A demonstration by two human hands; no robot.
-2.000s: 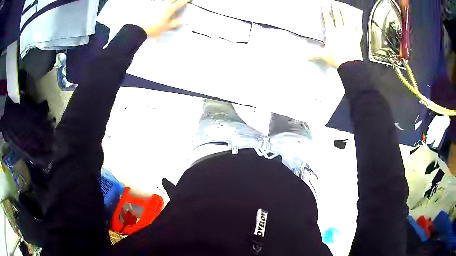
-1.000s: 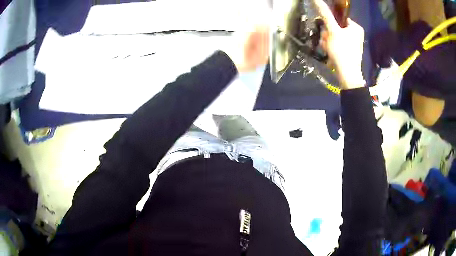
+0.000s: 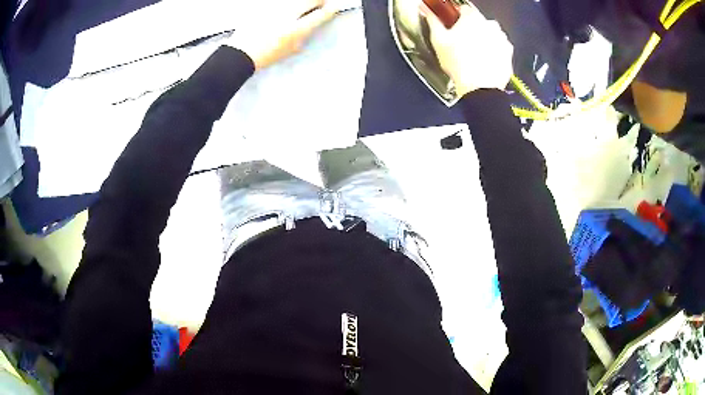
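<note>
A pale garment panel (image 3: 301, 100), white with glare, lies flat on the dark navy table cover (image 3: 410, 108), with a thin dark line across it. My left hand (image 3: 282, 35) rests on the panel's upper part, fingers extended to the right; it holds nothing that I can see. My right hand (image 3: 475, 54) is closed on the red-brown handle of the steam iron (image 3: 417, 38). The iron stands on the navy cover just right of the panel, not touching it. Its pointed outline shows; the far end is cut off by the top edge.
The yellow hose and cord (image 3: 618, 85) run from the iron to the upper right. Pale layers (image 3: 8, 146) hang at the left edge. A blue crate (image 3: 599, 239) with dark cloth stands at lower right. Dark scraps lie on the floor. Another person's foot or shoe may show at right.
My right hand has taken hold of the iron, which was standing free at first. My left hand has moved across to the panel's right part. The whole view has shifted to the right.
</note>
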